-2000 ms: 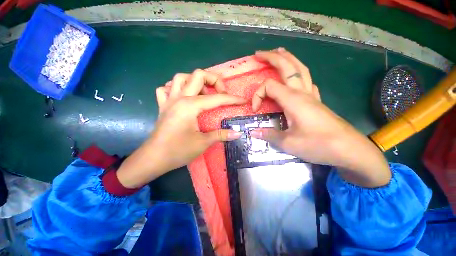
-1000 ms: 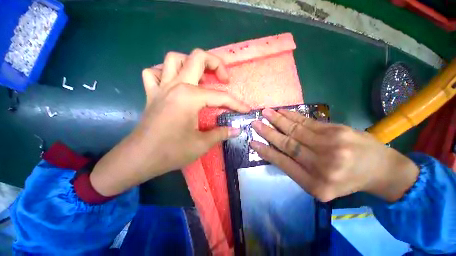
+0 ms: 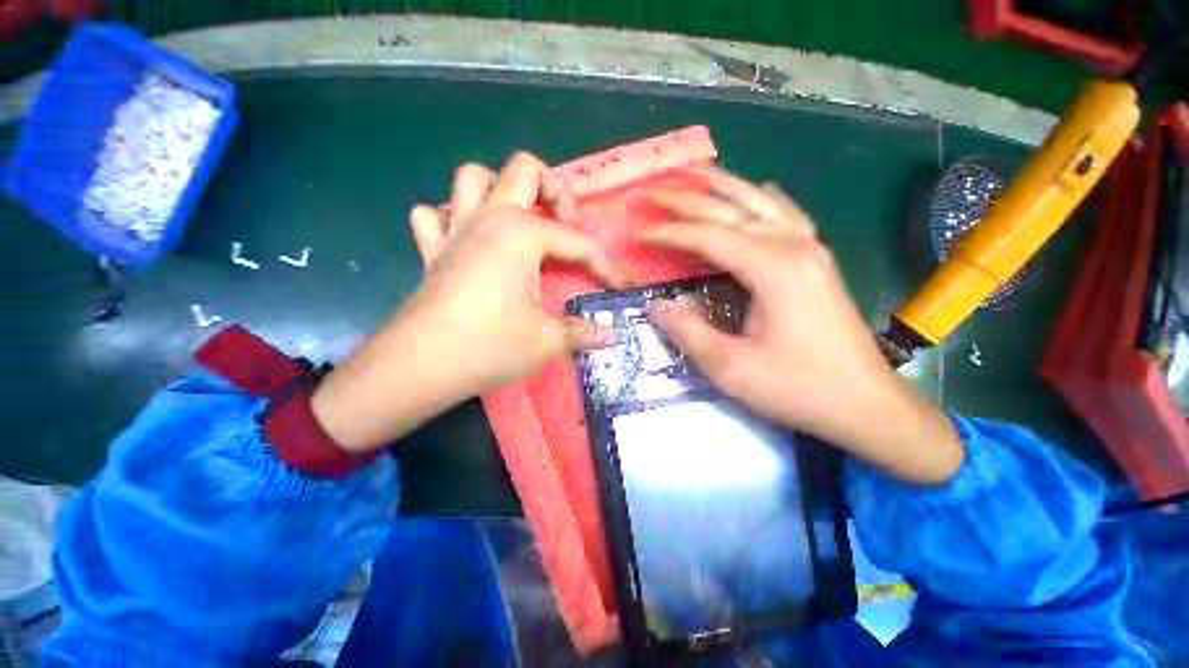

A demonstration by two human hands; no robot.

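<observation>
The open tablet [image 3: 711,502] lies on the red foam tray [image 3: 532,489], its circuit area at the top and a shiny silver plate below. My left hand [image 3: 489,287] is at the tablet's upper left corner, thumb on the circuit area and fingers bent over the tray, gripping the tablet's edge. My right hand [image 3: 795,313] is over the upper right part, its thumb at the circuit area and its fingers raised, apart and blurred above the tray. Any small part under the fingertips is too small to tell.
A blue bin [image 3: 72,163] of small white parts stands at left. Several white L-shaped brackets [image 3: 296,258] lie near it. At right an orange electric screwdriver [image 3: 1011,228] lies over a speckled round dish [image 3: 962,196]. Another red foam tray [image 3: 1108,379] is at far right.
My right hand has turned from lying flat on the circuit area to fingers raised above the tray. My left hand stays at the upper left corner. The camera view has shifted, showing more of the screwdriver.
</observation>
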